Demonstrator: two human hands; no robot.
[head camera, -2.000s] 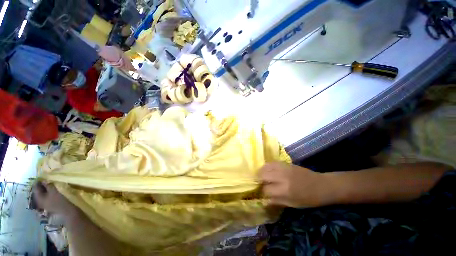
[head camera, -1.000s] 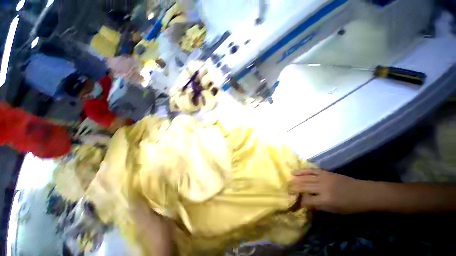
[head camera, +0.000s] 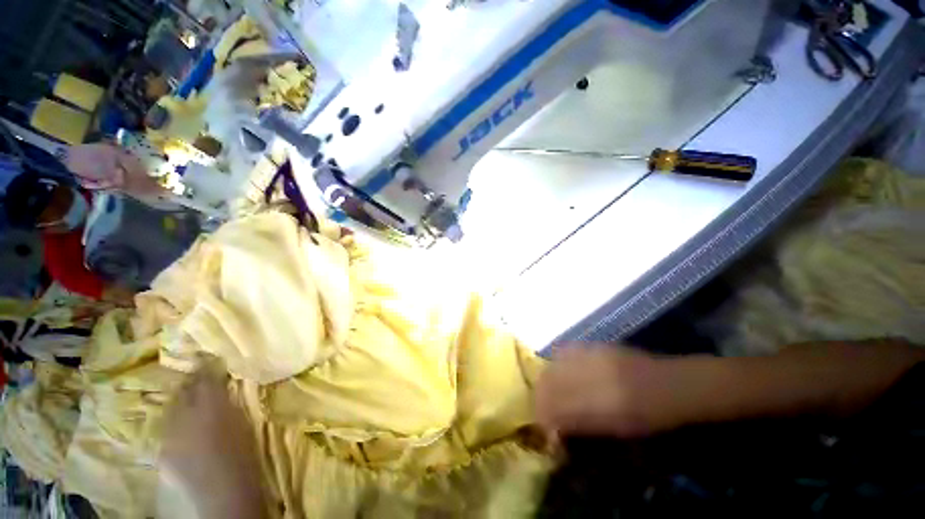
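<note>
A large crumpled pale-yellow garment (head camera: 355, 375) lies left of and below the needle area of the white sewing machine (head camera: 446, 112), which has a blue stripe and "JACK" lettering. A gathered seam runs across its lower part. My right hand (head camera: 588, 390) is blurred and closed on the garment's right edge by the table rim. My left hand (head camera: 208, 405) is blurred, over the lower left of the cloth; its fingers cannot be made out. The presser foot area (head camera: 441, 225) glows in lamp light, and no cloth can be made out under the needle.
A screwdriver (head camera: 705, 164) lies on the machine bed. Dark-handled scissors (head camera: 840, 49) lie at the far right corner. The table has a grey ruler-marked edge (head camera: 700, 253). More pale-yellow cloth (head camera: 852, 264) is at the right. Part of a masked person (head camera: 61, 213) shows at far left.
The seam band stretched between both hands two seconds ago is now slack and bunched. My left hand has come inward from the far left. The view has shifted, and the garment covers part of the cream rolls.
</note>
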